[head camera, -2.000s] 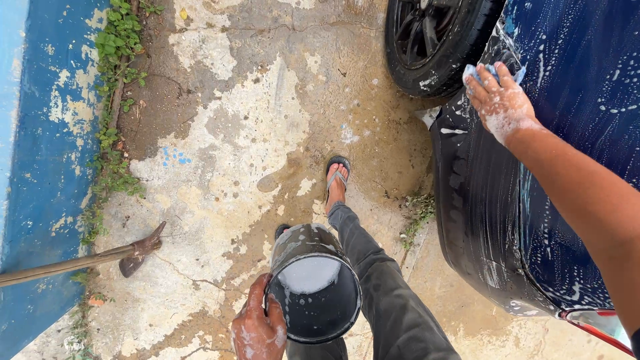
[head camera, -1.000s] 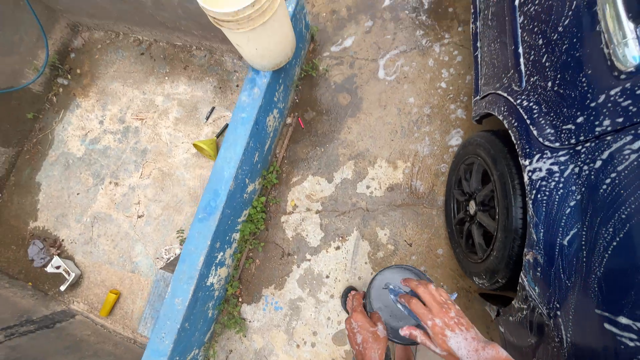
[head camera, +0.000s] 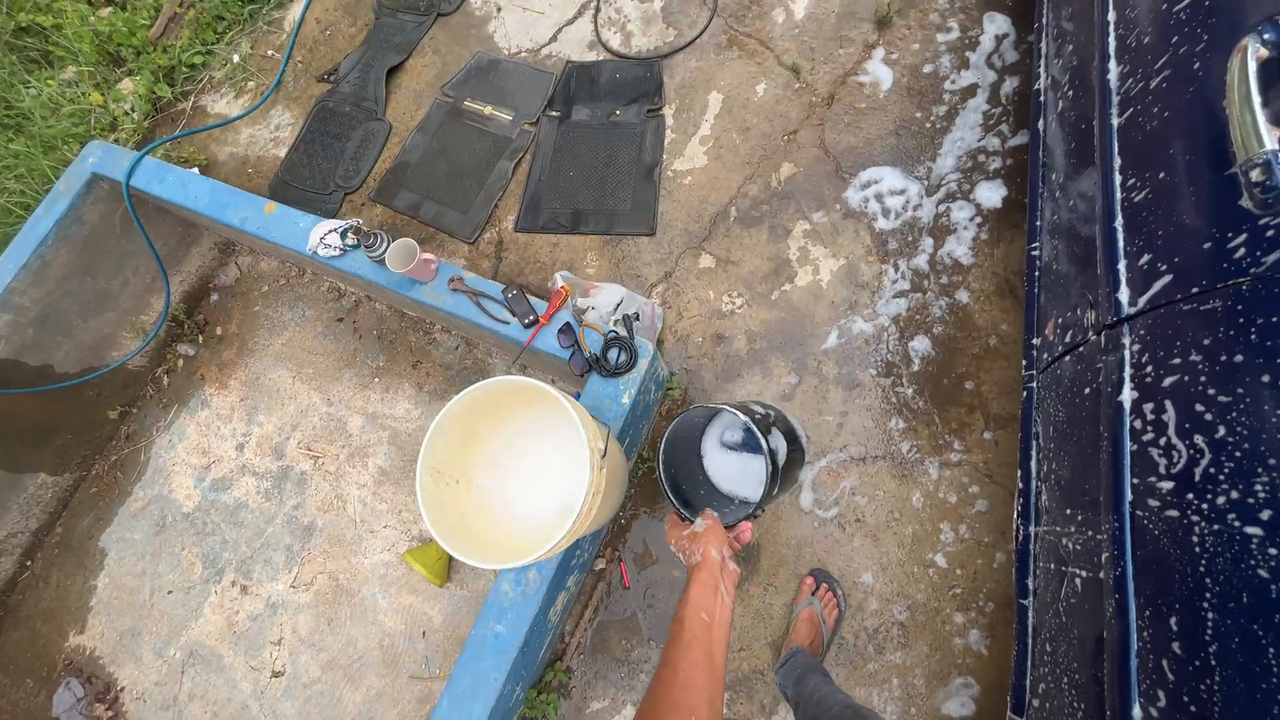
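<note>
My left hand (head camera: 706, 540), wet with suds, grips the near rim of a black plastic bucket (head camera: 685, 455). The bucket is tilted and holds foamy water. Its mouth faces left and up, beside a larger cream plastic bucket (head camera: 606, 480) on the blue concrete wall (head camera: 530, 610). Whitish liquid fills part of the cream bucket; a gap separates the two buckets. My right hand is out of view. On the right stands a dark blue car (head camera: 1200, 400) streaked with suds, its chrome door handle (head camera: 1250, 110) near the edge.
Pincers (head camera: 480, 298), a screwdriver (head camera: 545, 320), sunglasses (head camera: 573, 348), a coiled cable (head camera: 614, 352) and a pink mug (head camera: 412, 260) lie along the wall. Black floor mats (head camera: 595, 150) lie beyond. A blue hose (head camera: 150, 230) crosses the wall; foam (head camera: 890, 195) spots the ground.
The view has swung along the wall. My right hand, over the black bucket a second ago, has left the view. The bucket is now near the cream one, in my left hand.
</note>
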